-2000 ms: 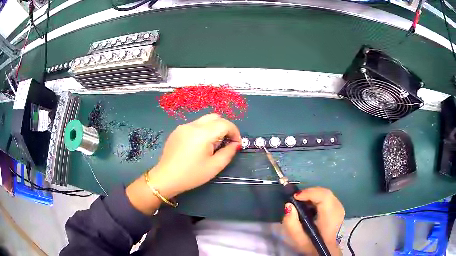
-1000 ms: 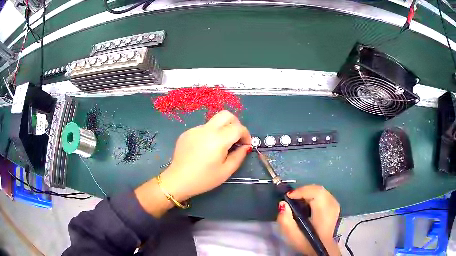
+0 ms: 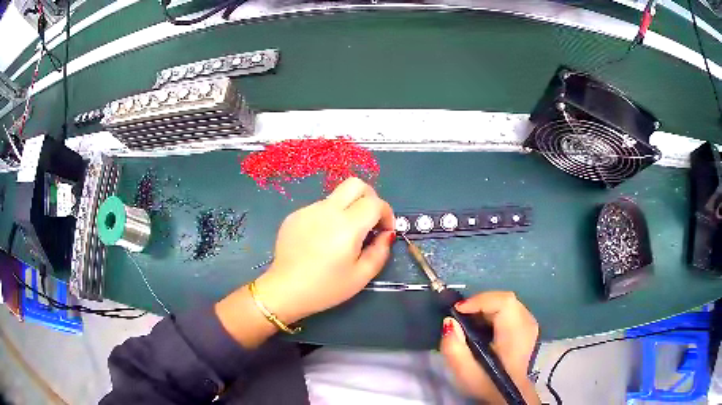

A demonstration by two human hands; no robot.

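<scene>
A black LED bar housing (image 3: 507,220) lies on the green mat, with white LED discs (image 3: 449,222) in its row and smaller white spots toward its right end. My left hand (image 3: 328,245) covers the bar's left part, its fingertips pinched at a disc. It seems to pinch thin solder wire (image 3: 146,277), which runs from the green-rimmed spool (image 3: 113,221) toward my left sleeve; the pinched part is hidden. My right hand (image 3: 495,336) grips the soldering iron (image 3: 427,267), its tip beside my left fingertips at that disc. Slim silvery tweezers (image 3: 419,286) lie in front of the bar.
Red wires (image 3: 309,160) lie heaped behind my left hand, black wires (image 3: 210,231) left of it. Stacked grey bars (image 3: 178,115) stand back left; more bars (image 3: 95,229) lie beside the spool. A fan (image 3: 594,138) and a scoop-shaped holder (image 3: 623,247) are at right.
Over the two seconds, my left hand and the iron tip have moved right to the neighbouring disc. In the last second both hands have hardly moved. The view has shifted slightly.
</scene>
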